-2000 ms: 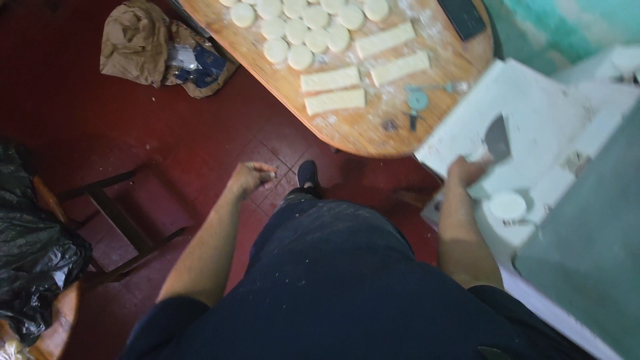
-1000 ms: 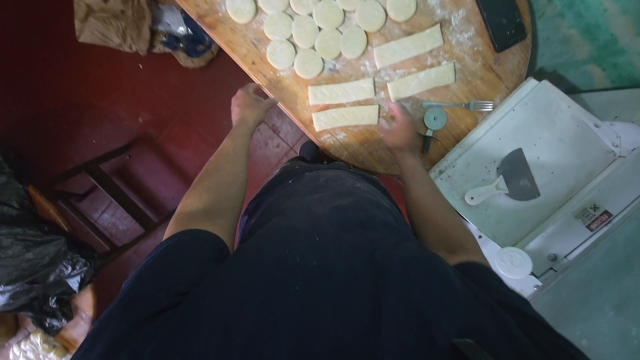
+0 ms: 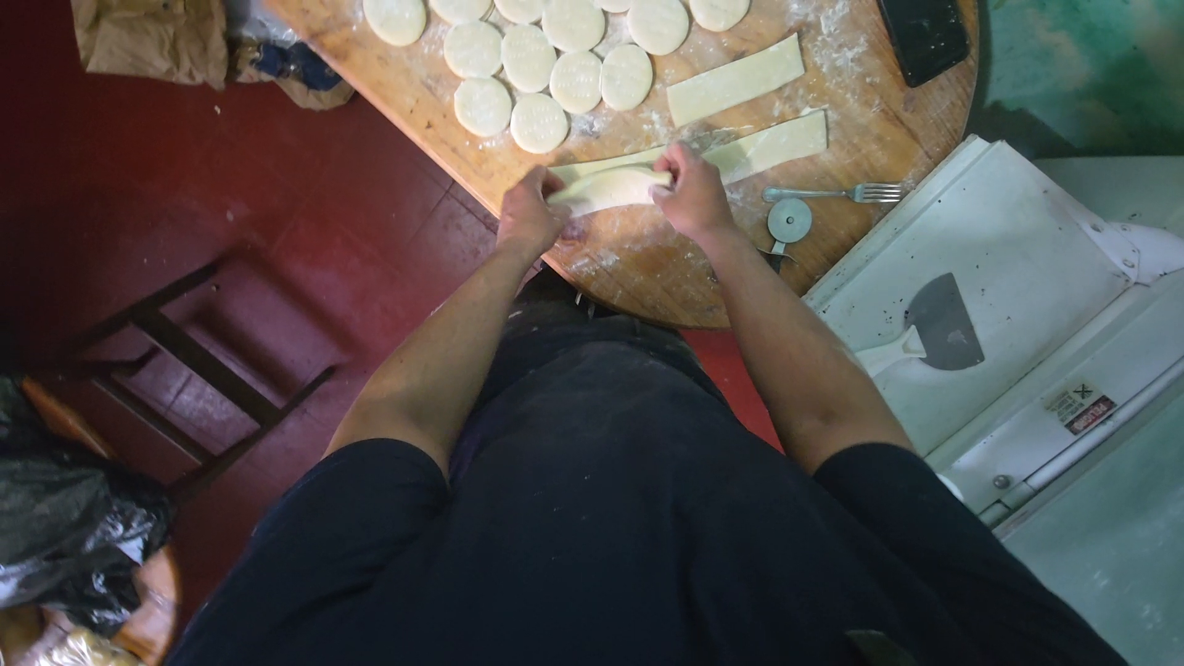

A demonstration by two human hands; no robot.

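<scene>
My left hand (image 3: 534,211) and my right hand (image 3: 692,191) grip the two ends of a dough strip (image 3: 610,190), its middle bowed upward over the table's near edge. Just behind it lies another strip, partly hidden by my hands. Two more strips, one farther back (image 3: 736,80) and one right of my right hand (image 3: 775,146), rest on the floured wooden table (image 3: 666,287). Several dough rounds (image 3: 539,123) lie close together at the back left. Right of my right hand are a fork (image 3: 832,193) and a pastry wheel (image 3: 789,222).
A black phone (image 3: 923,37) lies at the table's back right. Beside the table, a scraper (image 3: 943,324) rests on a white machine (image 3: 1027,250). At left are a dark metal frame (image 3: 208,370), a paper bag (image 3: 153,37) and a black plastic bag (image 3: 69,518).
Both hands have come to the near dough strip and taken hold of its ends; its middle is now raised. The scraper, in my right hand two seconds ago, lies on the white machine.
</scene>
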